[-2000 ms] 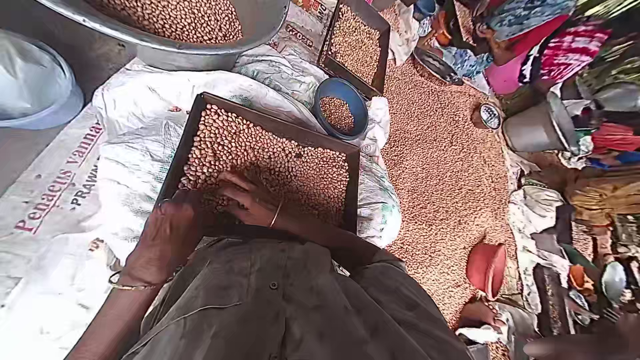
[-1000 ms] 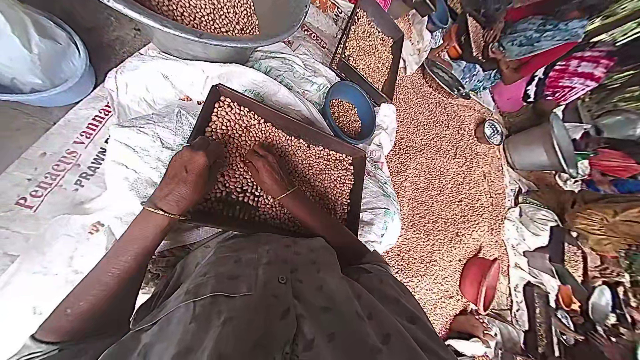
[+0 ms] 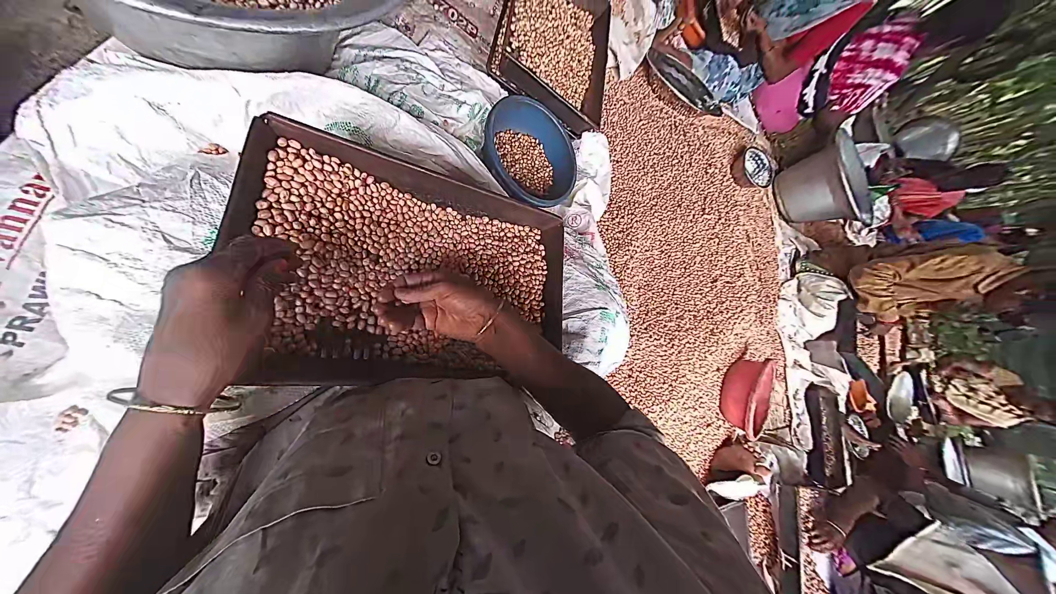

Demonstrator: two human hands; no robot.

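A dark rectangular tray [image 3: 551, 272] filled with a layer of reddish-brown nuts or beans [image 3: 355, 214] rests across my lap and on white woven sacks. My left hand [image 3: 210, 309], with bangles at its wrist, is over the tray's left side; its fingers curl at the nuts, and whether they hold any is hidden. Near the middle of the tray, my right hand [image 3: 437, 304] is turned partly palm up with bent fingers, just over the nuts; its fingertips are blurred. Close to my left hand and below the right one, a dark patch of tray bottom shows.
Beyond the tray stand a blue bowl [image 3: 492, 165], a second dark tray [image 3: 601, 66] and a large metal basin [image 3: 239, 41], all with nuts. White sacks [image 3: 124, 206] lie at left. Nuts are spread on the ground [image 3: 693, 247] at right, beside a red bowl [image 3: 747, 398], a metal bucket [image 3: 817, 183] and people.
My right hand has lifted somewhat off the nuts and turned its palm partly up. My left hand stays over the tray's left side. The view has shifted.
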